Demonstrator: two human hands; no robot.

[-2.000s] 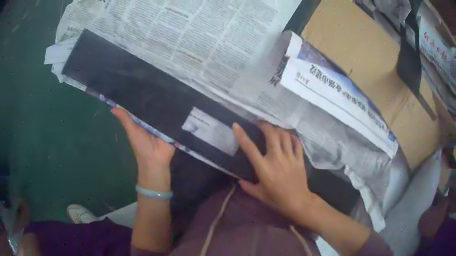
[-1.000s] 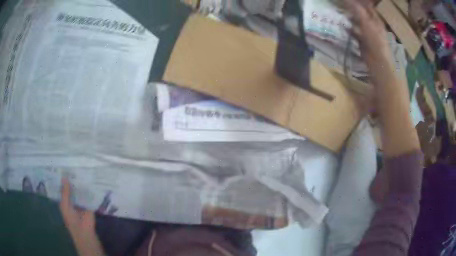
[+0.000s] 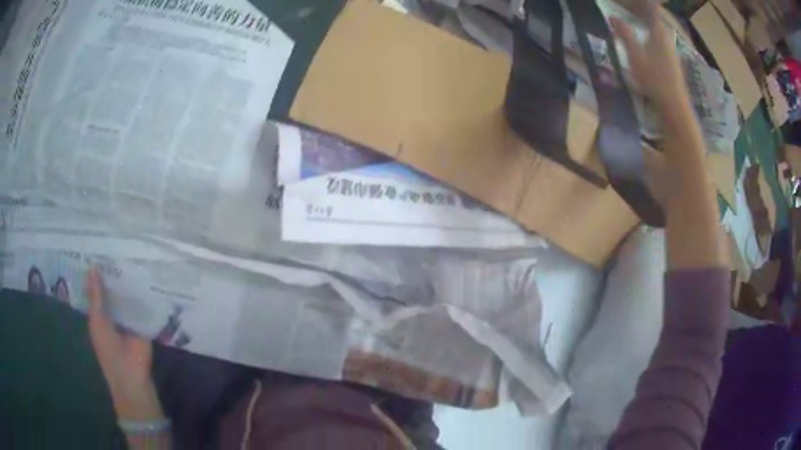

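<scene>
A newspaper sheet (image 3: pixel 158 132) lies across my lap, its near part folded over into a long flat band. No black shows in this band. My left hand (image 3: pixel 123 356) holds the band's near edge at the left, fingers on the print. Black strips (image 3: pixel 622 132) hang bent over the carton flap at the upper right. My right hand (image 3: pixel 654 61) is raised beside these strips, blurred; whether it grips one is unclear.
The brown carton flap (image 3: pixel 422 114) slants beyond the lap, with more newspapers (image 3: pixel 703 97) at the upper right. A white sheet (image 3: pixel 566 294) lies right of the newspaper. Purple clothing of another person (image 3: pixel 755 378) shows at the lower right.
The newspaper now covers the black strip that lay on it two seconds ago. My right hand has moved from that strip to the upper right. A second hanging strip shows more widely there.
</scene>
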